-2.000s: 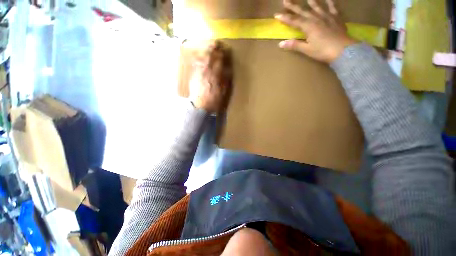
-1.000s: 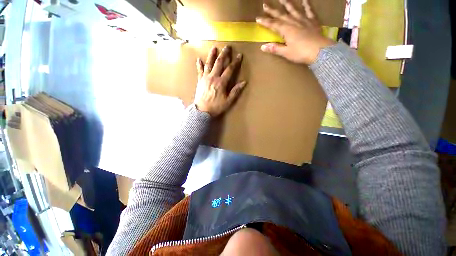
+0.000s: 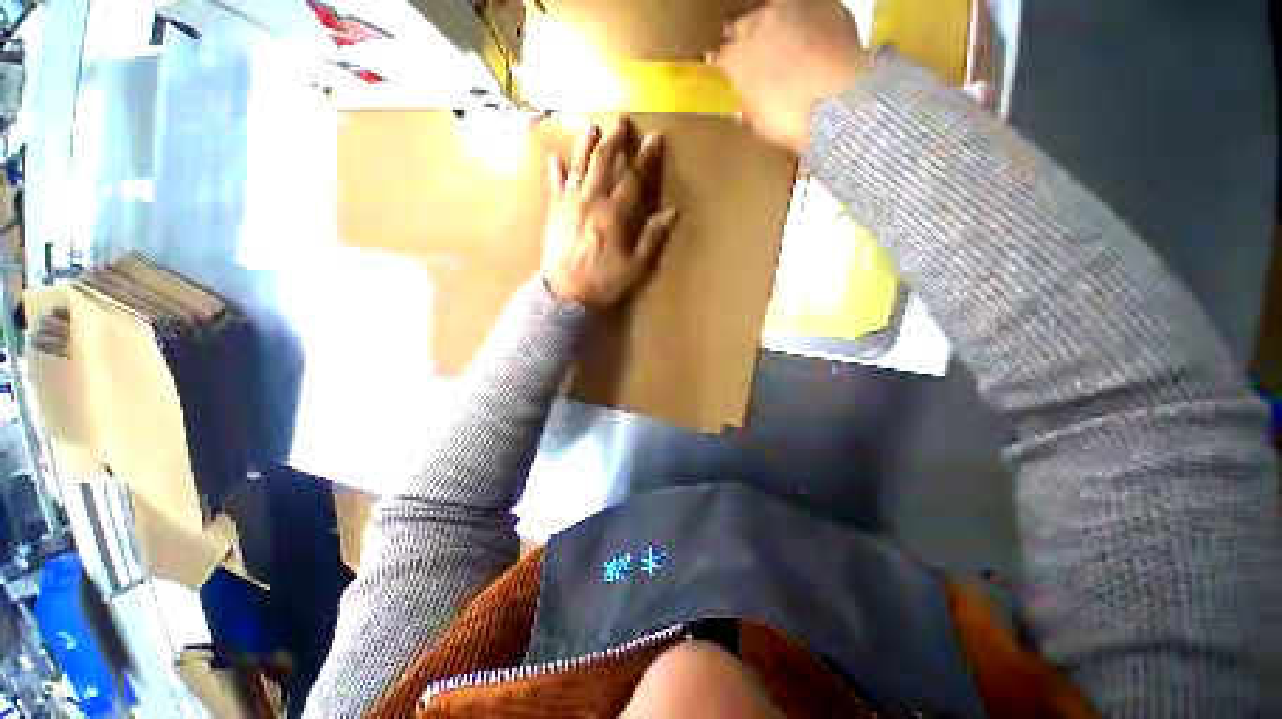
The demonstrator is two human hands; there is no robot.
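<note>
A large flat tan cut panel (image 3: 689, 309) lies in front of me, with a stepped edge reaching left over the glaring white machine bed. A yellow guide strip (image 3: 668, 87) lies across the tan material near the top. My left hand (image 3: 605, 218) lies flat on the panel with its fingers apart, holding nothing. My right hand (image 3: 790, 70) is at the strip's right part, with fingers bent; its fingertips are partly hidden, so I cannot tell if it grips the strip. The white and yellow template board (image 3: 839, 281) shows right of the panel.
The white sewing machine head (image 3: 408, 35) with red marks is at the upper left. A panel stack (image 3: 134, 379) stands on the left, with loose tan pieces (image 3: 183, 541) below it. The dark grey tabletop (image 3: 1125, 183) is on the right.
The panel, strip and template have moved left, and more of the panel now lies over the machine bed. My right hand has moved left with them and its fingers have bent. My left hand has opened flat.
</note>
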